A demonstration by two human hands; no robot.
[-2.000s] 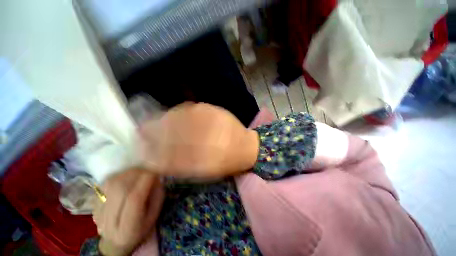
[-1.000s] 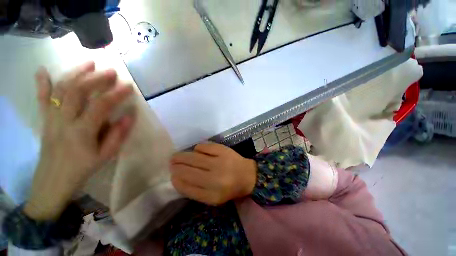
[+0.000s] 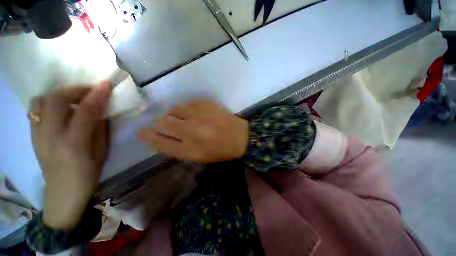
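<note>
A cream fabric piece (image 3: 55,62) lies on the machine bed under the bright lamp, its near corner folded up beside my left fingers. My left hand (image 3: 72,127), with a yellow ring, is on this fabric; blur hides whether it pinches it. My right hand (image 3: 195,131) is over the table top near its front edge, fingers stretched left and blurred, with no fabric seen in it. The dark sewing machine head (image 3: 47,20) is at top left. Small metal parts with a red bit (image 3: 85,17) show beside it in the glare.
Silver tweezers (image 3: 227,30) and black thread snips (image 3: 263,10) lie on the machine bed at the top. A grey measuring tape (image 3: 320,77) runs along the table's front edge. Cream pieces (image 3: 372,100) hang over a red bin (image 3: 432,80) at right. Crumpled cream cloth (image 3: 112,220) is below the edge.
The fabric that hung over the front edge by my hands now has its corner up on the table. My left hand has come down onto it. My right hand has moved from the edge onto the table top.
</note>
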